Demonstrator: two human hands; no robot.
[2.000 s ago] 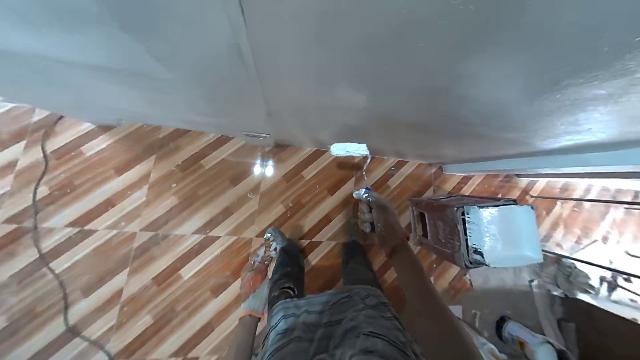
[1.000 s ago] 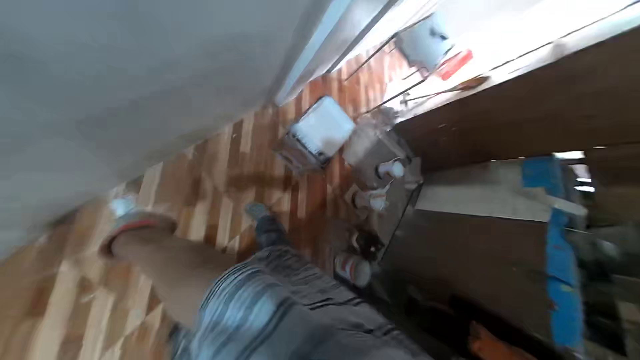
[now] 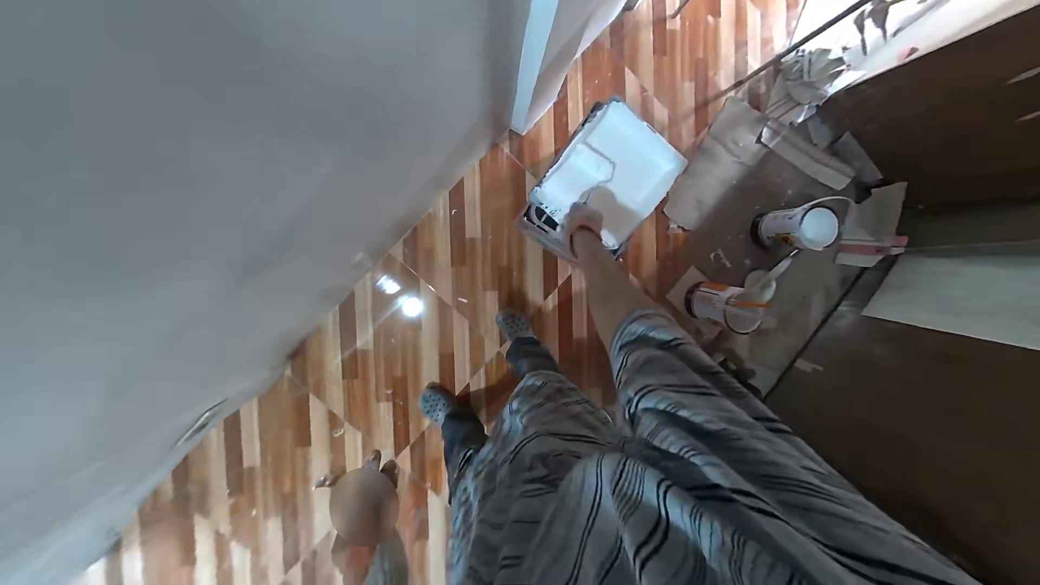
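My right hand [image 3: 583,221] is closed around the handle of a paint roller [image 3: 598,166]. The roller's head lies in white paint in a paint tray [image 3: 650,175], and the hand is over the tray's lower edge. At the lower left, my left hand [image 3: 364,500] is low over the floor with its fingers apart and nothing visible in it; its back is blurred.
The grey wall [image 3: 244,162] runs along the left, meeting the wood-patterned tile floor [image 3: 455,268]. Right of the tray stand opened paint cans [image 3: 784,227], [image 3: 715,302] near a cardboard sheet [image 3: 719,175]. A dark brown panel [image 3: 910,414] spans the lower right.
Two seconds ago the roller head was at the foot of the wall, left of the tray; now it is in the tray. The view has turned toward the tray and cans.
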